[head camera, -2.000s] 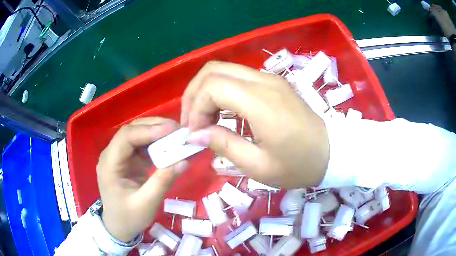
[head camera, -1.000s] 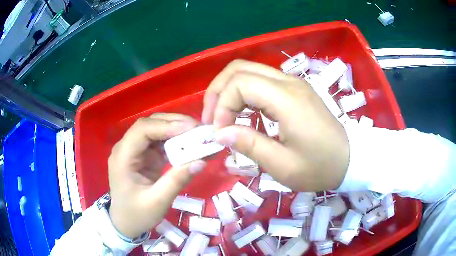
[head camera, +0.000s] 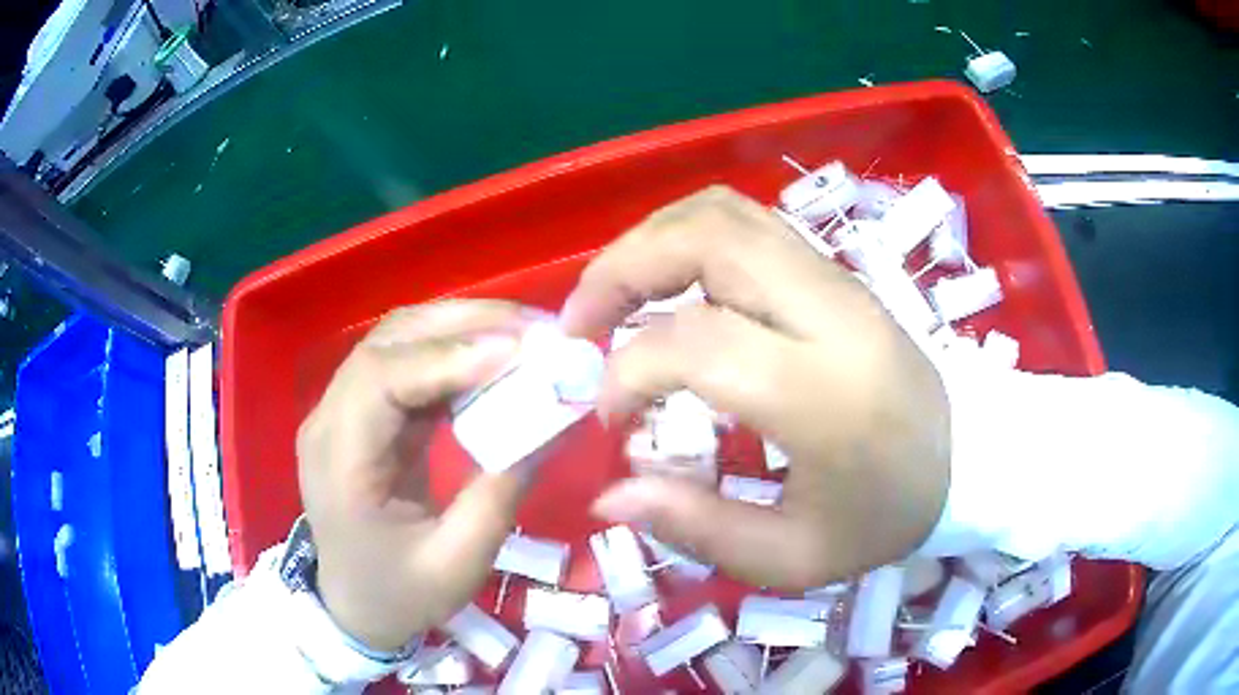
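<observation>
My left hand holds a white plastic unit between thumb and fingers above the red parts tray. A small pale round piece sits at the unit's right end, blurred. My right hand is just right of the unit. Its index finger is near the round piece and its thumb is spread away below. Whether it touches the piece I cannot tell. Many white units with thin pins lie in the tray below and behind my right hand.
A blue tray with small pale pieces is at the left, beside white strips. The green conveyor belt runs beyond the red tray and carries a white unit. Metal framing and wired equipment are at upper left.
My right thumb has opened downward, away from the held unit. The unit is turned and the round piece now shows at its end. The conveyor units have shifted left in view.
</observation>
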